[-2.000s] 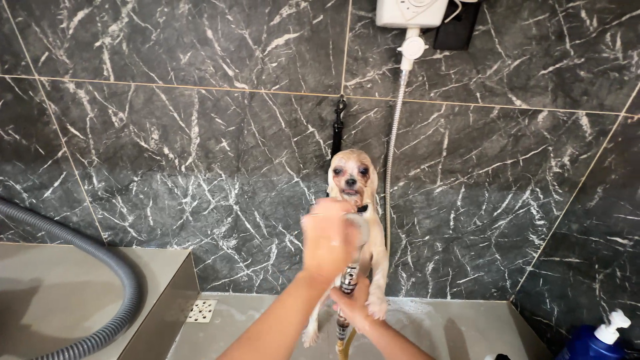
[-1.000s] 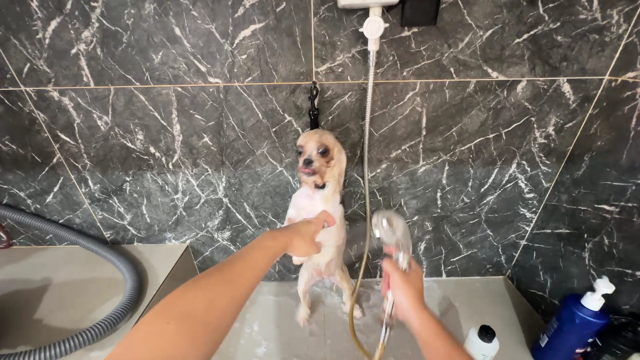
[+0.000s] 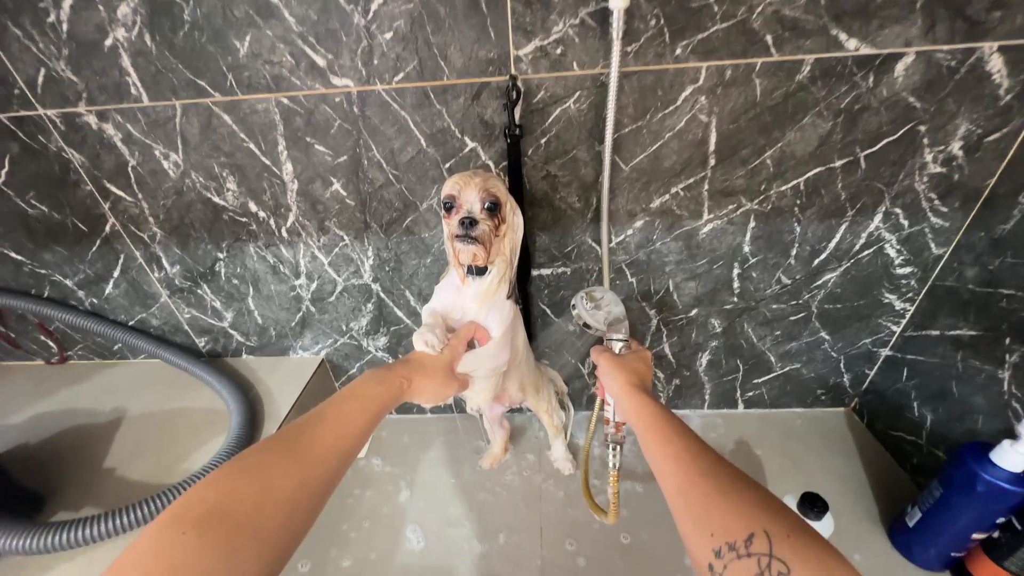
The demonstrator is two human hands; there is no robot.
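Note:
A wet, cream-coloured small dog stands upright on its hind legs against the marbled wall, facing me, with a dark collar at its neck. My left hand holds it by the chest and front legs; one forepaw rests over my hand. A black tether strap runs down the wall behind the dog from a metal clip. To the dog's right, my right hand is closed around the handle of a clear shower head, whose fine spray points toward the dog. The shower hose hangs down the wall and loops below my hand.
A grey corrugated hose curves over the raised ledge at left. At lower right stand a white bottle with a black cap and a blue pump bottle. The tub floor is wet.
Two seconds ago my hands were close together in front of the dog; now they are apart, the right one with the shower head at the dog's right. The dog's face has turned toward me since one second ago.

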